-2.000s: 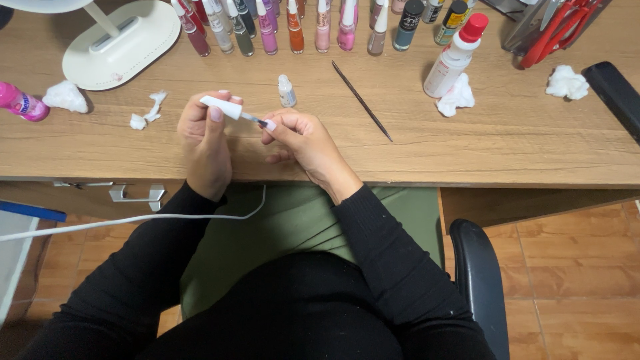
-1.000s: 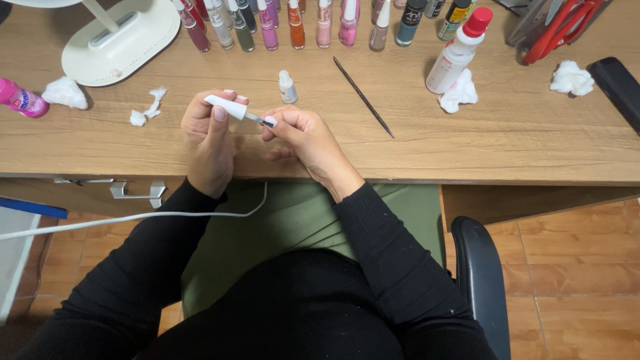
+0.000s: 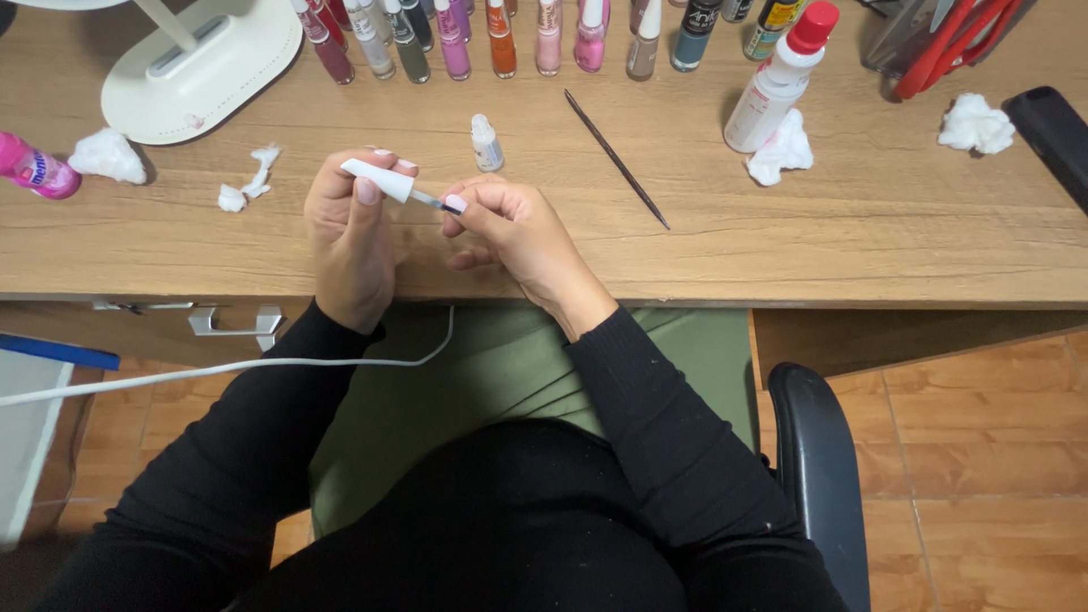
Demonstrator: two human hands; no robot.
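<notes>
My left hand holds the white cap of a nail polish brush between thumb and fingers. Its thin stem points right, and the dark brush tip lies at the thumbnail of my right hand. The right thumb rests against the curled index finger, with the other fingers loosely bent. Both hands are just above the desk's front edge. Behind them stands a small uncapped clear bottle with a whitish label. A dark thin nail stick lies to the right of it.
Several nail polish bottles line the back. A white lamp base, cotton pieces and a pink bottle are at left. At right are a red-capped bottle, red-handled scissors and a black case. A white cable crosses my left sleeve.
</notes>
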